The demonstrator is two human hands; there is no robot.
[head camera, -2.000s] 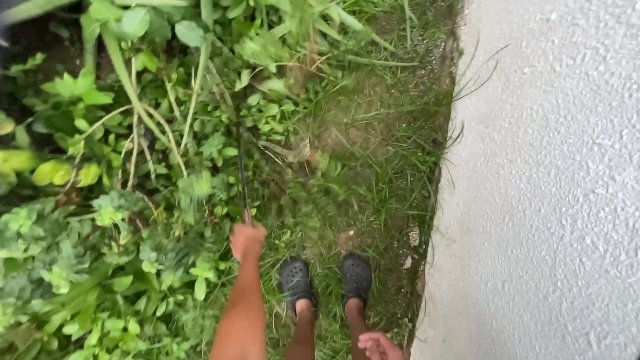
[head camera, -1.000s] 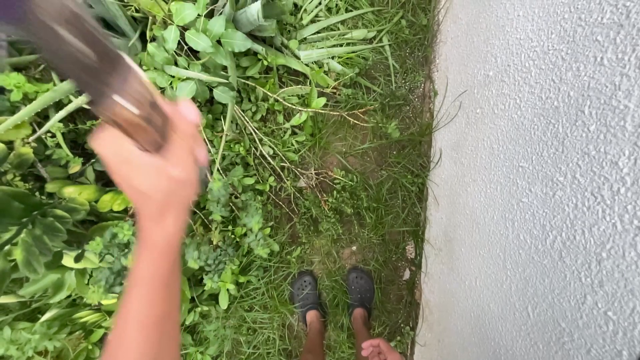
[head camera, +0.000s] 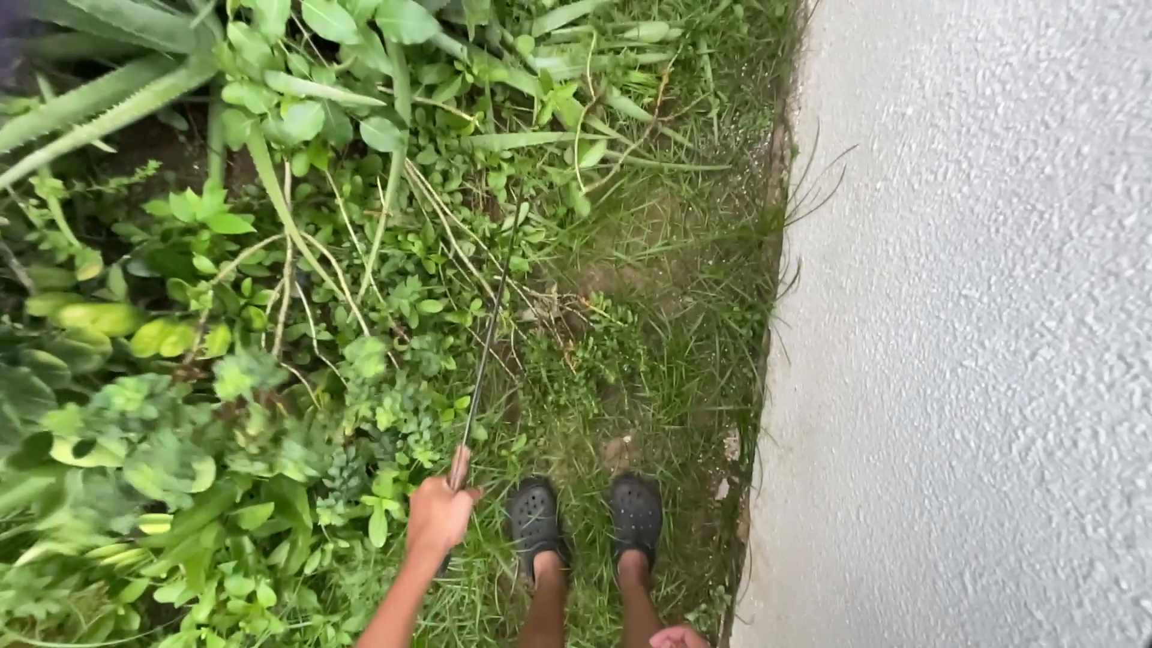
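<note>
My left hand (head camera: pixel 441 515) is closed around the wooden handle (head camera: pixel 459 468) of a machete. The machete's long dark blade (head camera: pixel 491 333) appears nearly edge-on and points up and slightly right over low leafy plants (head camera: pixel 432 310). Thin bare stems (head camera: pixel 459 238) lie around and behind the blade. Only some fingers of my right hand (head camera: pixel 679 637) show at the bottom edge, beside my right leg; the rest is out of frame, and I see nothing in it.
My feet stand in dark clogs (head camera: pixel 537 522) on grass and soil. A textured white wall (head camera: pixel 954 324) runs along the right. Spiny-edged aloe-like leaves (head camera: pixel 117 112) spread at the upper left, with dense foliage (head camera: pixel 171 459) below. A cut-looking leafy stem (head camera: pixel 621 162) lies at the upper middle.
One second ago my left hand was raised at the upper left with the machete close to the camera; now it is lower and farther right, the blade down among the plants.
</note>
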